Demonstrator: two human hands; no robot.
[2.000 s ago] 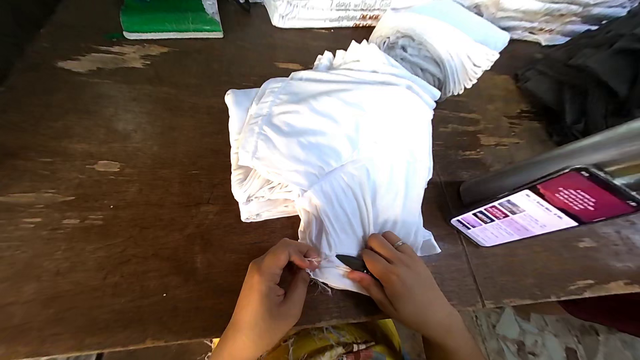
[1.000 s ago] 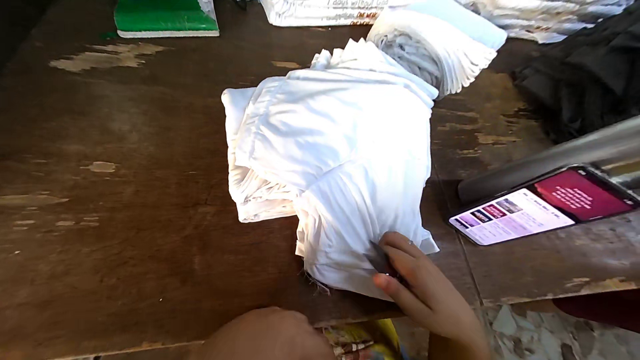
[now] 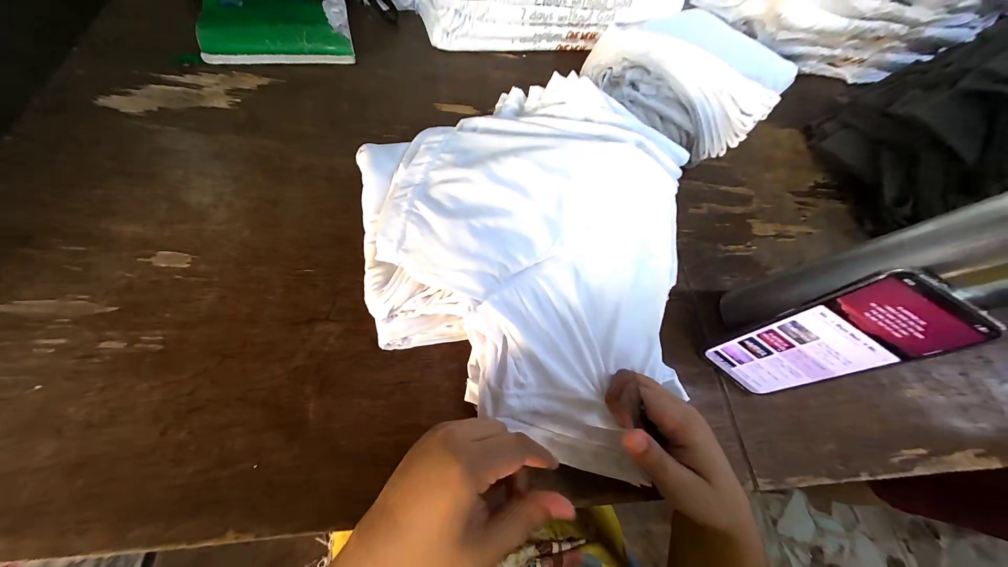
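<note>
A stack of white fabric pieces (image 3: 535, 205) lies gathered on the dark wooden table, its lower flap reaching the front edge. My left hand (image 3: 480, 488) is just in front of that flap's lower edge, thumb and fingers apart, with nothing seen between them. At the flap's lower right, my right hand (image 3: 677, 449) curls around a small dark tool, mostly hidden by the fingers; its kind cannot be told. The fingertips of this hand are against the white cloth.
A lit phone (image 3: 850, 335) leans by a grey metal tube (image 3: 835, 260) on the right. Behind are a rolled white fabric bundle (image 3: 693, 79), printed white cloth (image 3: 504, 24), a green object (image 3: 276, 31) and dark cloth (image 3: 921, 126). The worn table top (image 3: 197, 394) extends left.
My left hand was pinching the flap's lower edge two seconds ago, dropped toward my body, and is now back up near the cloth, apart from it. My right hand stays by the lower right.
</note>
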